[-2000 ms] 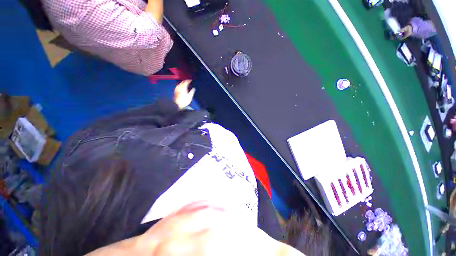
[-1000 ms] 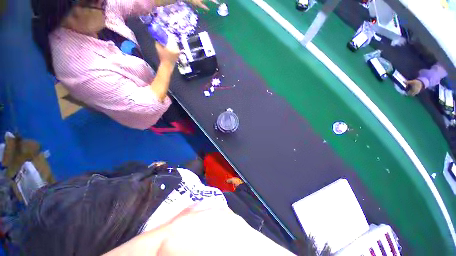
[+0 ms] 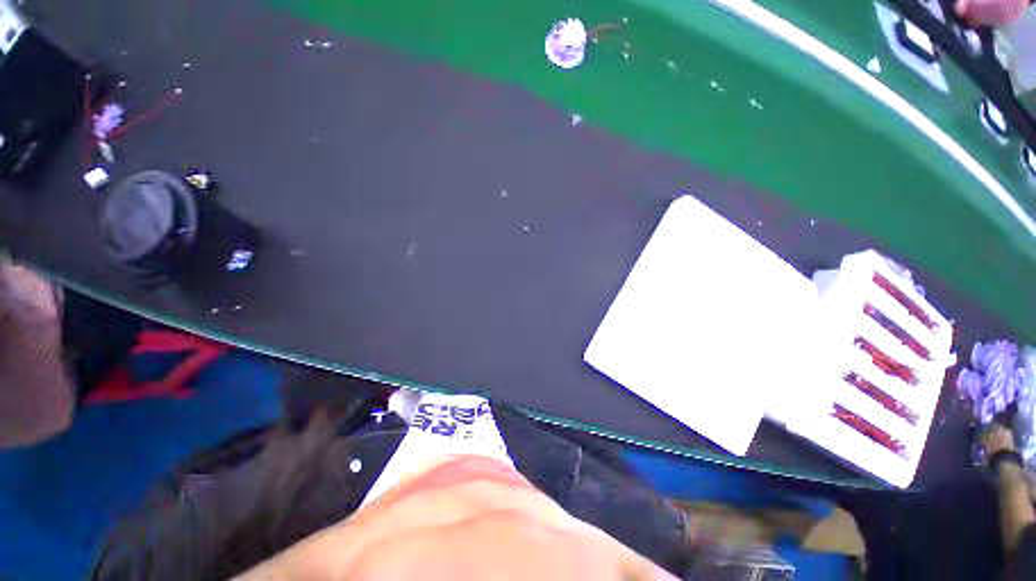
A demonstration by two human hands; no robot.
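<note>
A plain white foam slab point(image 3: 704, 323) lies on the black bench point(image 3: 454, 284) in front of me, right of centre. Its right side meets a white slotted foam tray point(image 3: 812, 414) that holds several dark-red wire bundles point(image 3: 884, 361). A black lidded cup point(image 3: 150, 216) stands on the bench at the left. A small pale patch at the bench edge, by my shirt, may be part of my left hand point(image 3: 400, 403); its fingers cannot be made out. My right hand is not visible.
Small white-purple parts with red wires point(image 3: 108, 119) lie near a black box point(image 3: 40, 97) at far left. A round part point(image 3: 566, 43) sits on the green conveyor point(image 3: 682, 125). At far right, another person's hand point(image 3: 997, 440) touches purple parts point(image 3: 994, 375). A red stool point(image 3: 159, 369) is below left.
My view has turned and come closer over the bench; the cup and foam pieces look larger. The hand seen on a red stool one second ago is out of sight. The neighbour is mostly out of frame.
</note>
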